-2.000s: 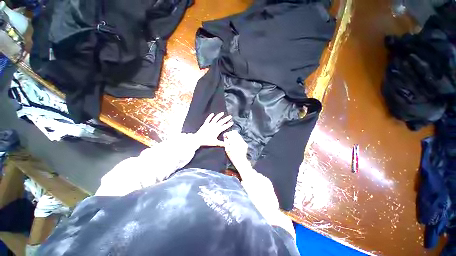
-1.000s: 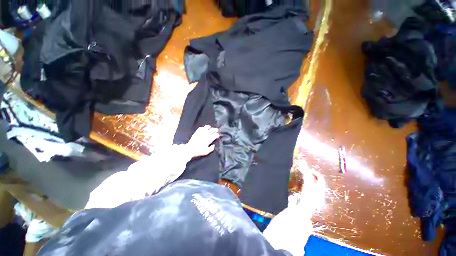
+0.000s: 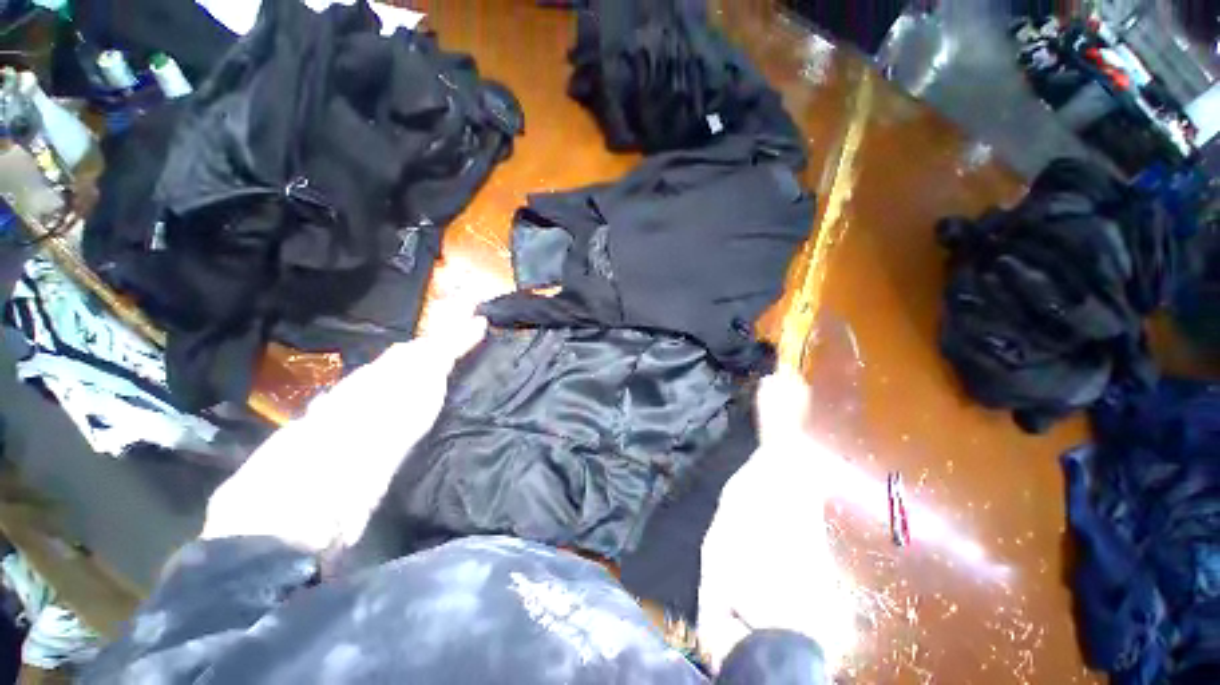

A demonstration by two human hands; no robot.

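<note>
A black garment (image 3: 669, 241) lies on the table in front of me, its matte cloth at the far side. Its shiny, wrinkled lining (image 3: 575, 428) is spread open nearer to me. My left hand (image 3: 462, 328) is at the garment's left edge and pinches the cloth there. My right hand (image 3: 783, 399) is at the right edge, closed on a dark fold. Both hands are washed out by glare, so single fingers do not show clearly. A greyer panel (image 3: 543, 254) shows at the garment's upper left.
A large black garment pile (image 3: 308, 174) is at the left, with white papers (image 3: 100, 375) below it. Another black bundle (image 3: 656, 80) lies beyond. A crumpled black heap (image 3: 1044, 295) and navy garments (image 3: 1157, 522) are at the right. A small red item (image 3: 898, 509) lies on the orange-brown table (image 3: 937, 602).
Both hands have moved away from me to the garment's two sides. The lining is spread wider and covers more of the near part. The view has shifted, showing more of the far table.
</note>
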